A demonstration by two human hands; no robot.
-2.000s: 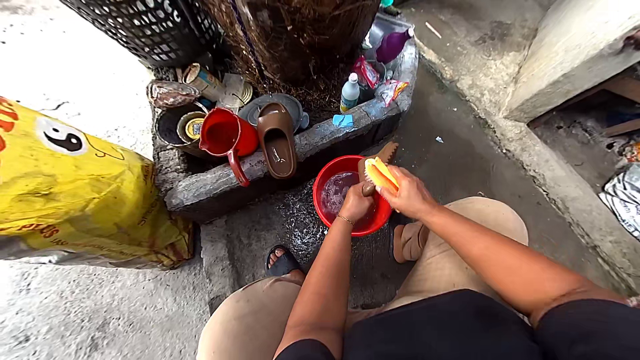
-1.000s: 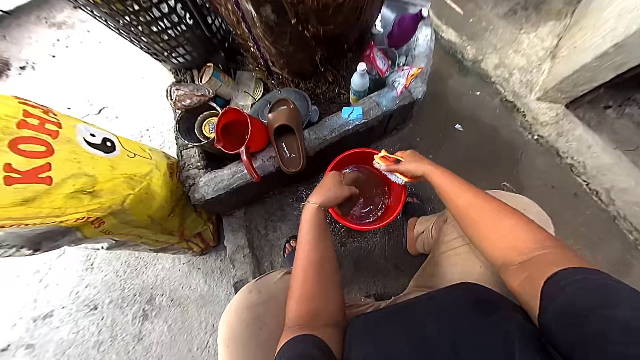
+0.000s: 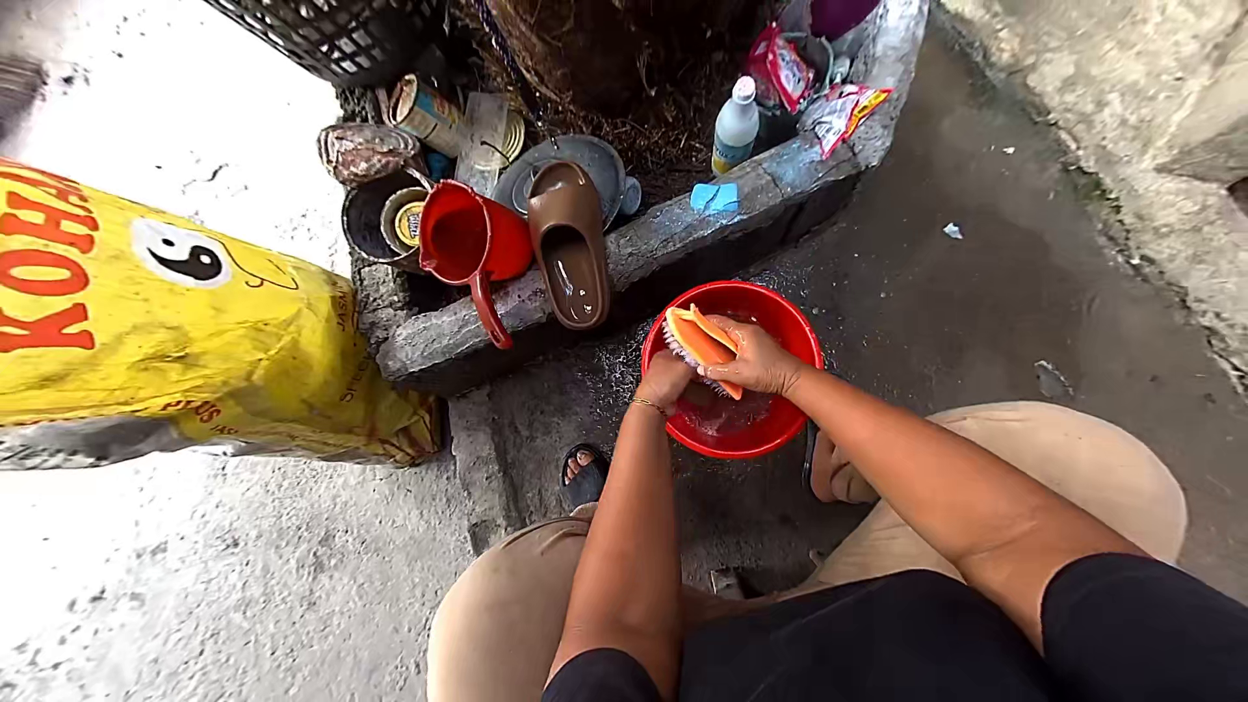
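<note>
My right hand [image 3: 756, 359] grips an orange scrub brush [image 3: 704, 343] with pale bristles, held over a red plastic basin [image 3: 733, 447] of water. My left hand [image 3: 667, 380] reaches into the basin's left side, close beside the bristles. Its fingers are hidden behind the brush, and a brownish shape shows dimly in the water below them; I cannot tell whether the hand holds it. A wet brown clog [image 3: 573, 244] leans sole down on the concrete ledge, toe end toward me. Left of the clog sits a red plastic dipper [image 3: 478, 234], its handle hanging over the ledge.
The concrete planter ledge [image 3: 673, 239] runs behind the basin. On it are a white bottle [image 3: 736, 127], a light blue piece [image 3: 715, 198], plastic packets [image 3: 846, 115] and old cans [image 3: 426, 115]. A yellow sack [image 3: 195, 322] stands at left, near a black crate [image 3: 341, 34]. My feet flank the basin.
Two seconds ago my left hand held a brown item above the basin against the bristles. One second ago it was down in the water with the brush apart at right; now the brush is back beside it.
</note>
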